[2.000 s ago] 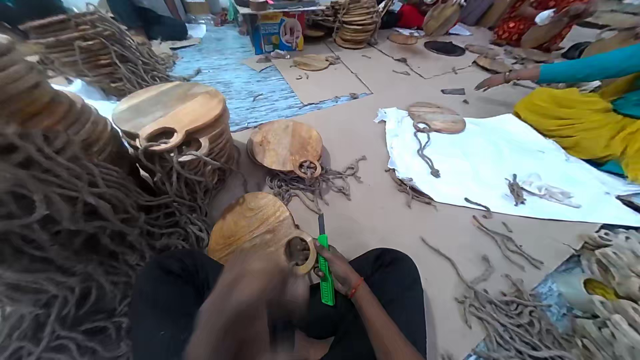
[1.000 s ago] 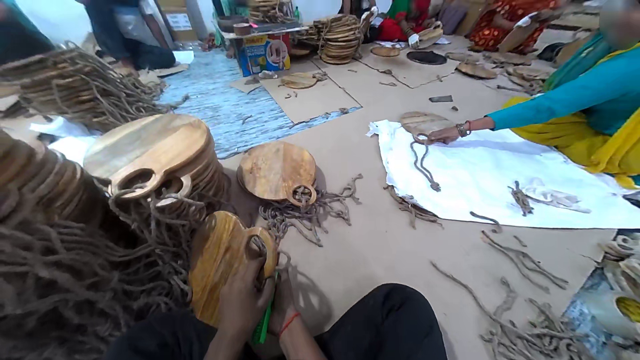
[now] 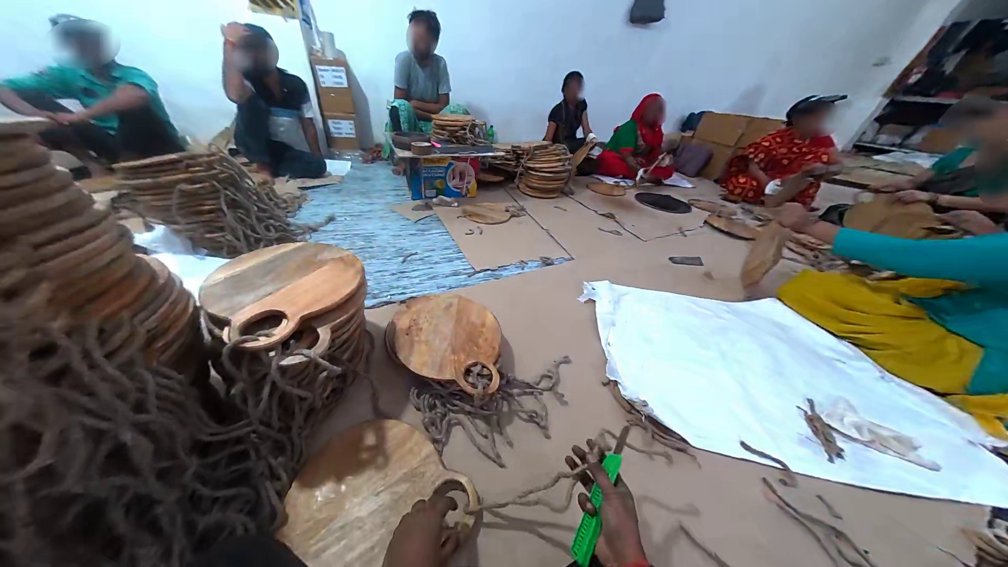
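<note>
A round wooden board (image 3: 358,488) with a ring-shaped handle lies tilted at the lower middle. My left hand (image 3: 425,528) grips it at the ring. From the ring a brown cord (image 3: 535,494) runs right to my right hand (image 3: 610,504), which holds a green utility knife (image 3: 596,508) across the palm, blade pointing up. The cord passes at the fingers of that hand. Just beyond, a small stack of similar boards (image 3: 445,335) has cords (image 3: 488,409) spread at its handles.
Taller stacks of boards (image 3: 283,283) with hanging cords stand at the left. A white cloth (image 3: 732,370) lies at the right, with cord scraps (image 3: 819,429) on and beside it. A co-worker's sleeve (image 3: 921,252) reaches in there. Several people sit farther back.
My right hand has moved right, away from the board, and a cord now stretches between. The co-worker's arm has drawn back from the cloth, where a board lay before. The view has tilted up.
</note>
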